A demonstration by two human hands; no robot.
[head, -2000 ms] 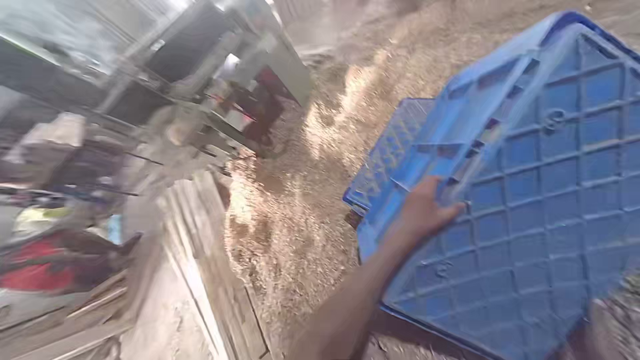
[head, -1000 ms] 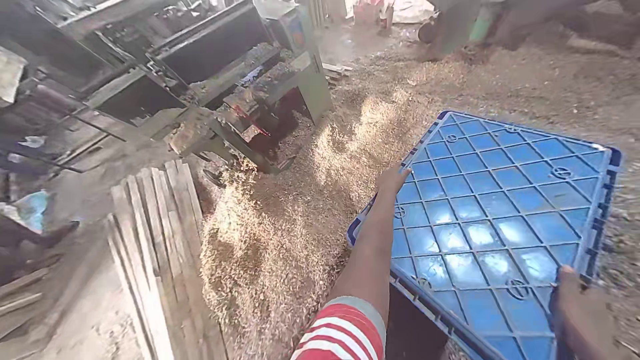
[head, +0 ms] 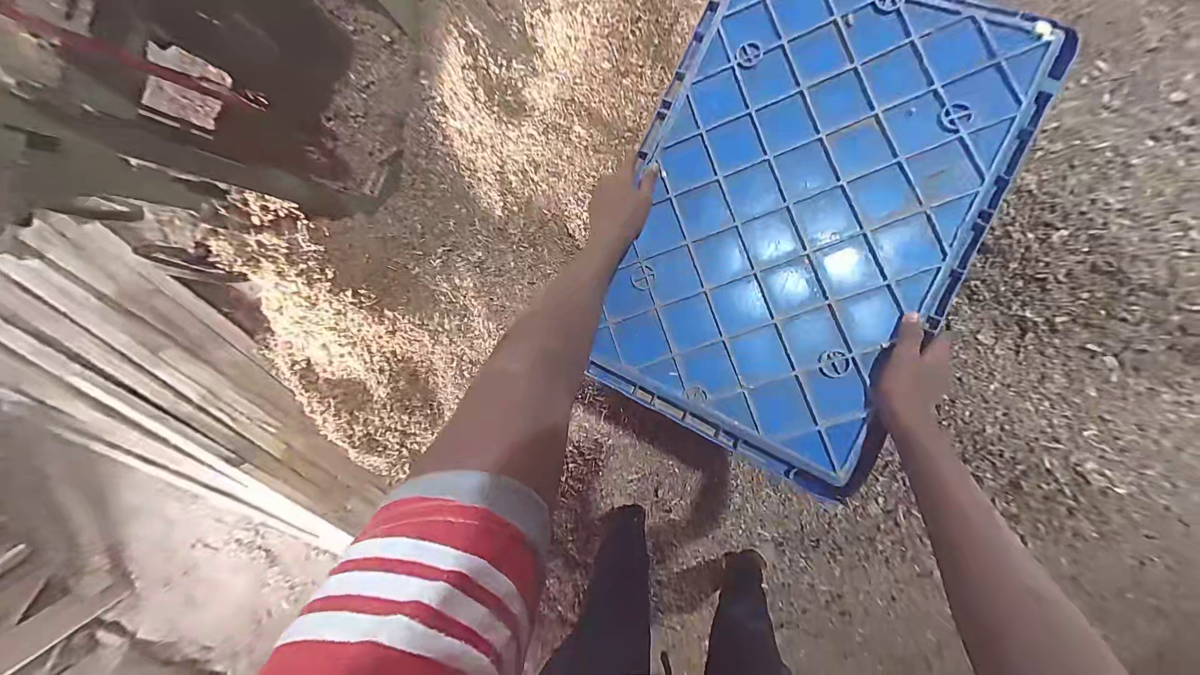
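Observation:
A blue plastic crate is held out in front of me, its ribbed flat base facing up toward the camera. My left hand grips the crate's left edge, with the fingers partly hidden at the rim. On the opposite long edge, near the lower right corner, my right hand is closed on the rim with the thumb on top. The crate's inside is hidden from view. Below it my dark-trousered legs show over the ground.
Pale wood shavings cover the ground in the middle. Long wooden planks lie at the left. Part of a machine stands at the upper left. Brown, debris-strewn ground extends to the right.
The crate was steeply tilted two seconds ago and now lies flatter between both hands. My right hand, partly in view one second ago, now shows clearly. The view has swung downward.

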